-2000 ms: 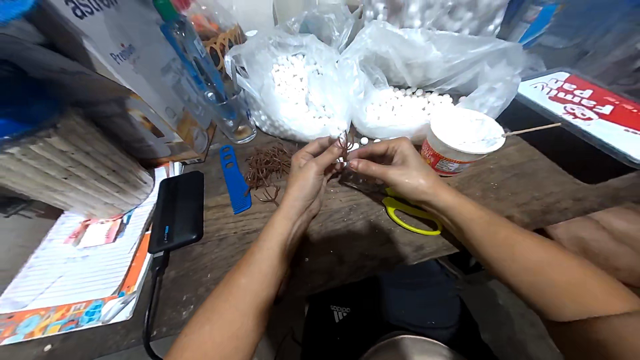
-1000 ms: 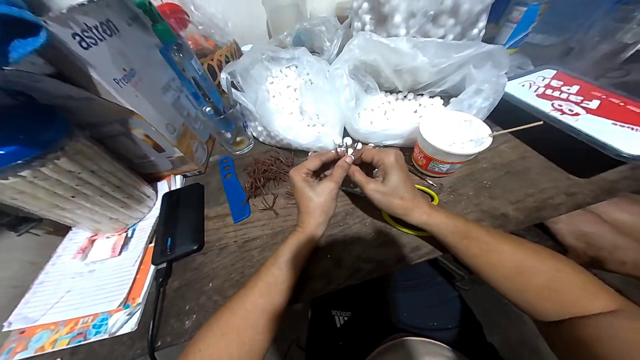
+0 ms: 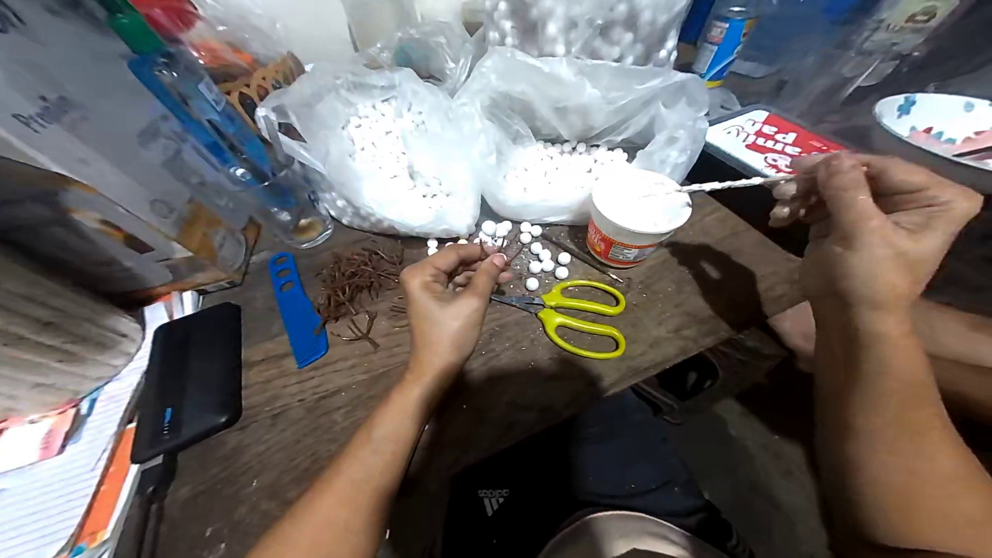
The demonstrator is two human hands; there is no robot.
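Observation:
My left hand [image 3: 453,298] pinches a small dark twig-like piece between thumb and fingertips, above the wooden table. My right hand [image 3: 868,217] grips the end of a thin stick [image 3: 736,184] coated in white, whose other end reaches into a paper cup [image 3: 624,244] of white paste. White foam balls [image 3: 546,256] lie loose between my left hand and the cup. Yellow-handled scissors [image 3: 581,318] rest just right of my left hand, their blade tips hidden by it. A heap of brown twig-like pieces [image 3: 356,283] lies to the left.
Two open plastic bags [image 3: 403,163] of white balls stand behind. At left are a blue plastic tool [image 3: 298,310], a black power bank [image 3: 190,380] with a cable, papers and a glass [image 3: 302,213]. A printed box lid [image 3: 767,143] and a bowl [image 3: 938,128] are at back right.
My hands were together over the table; my right hand has moved right and taken hold of the stick in the cup. The scissors are now largely uncovered.

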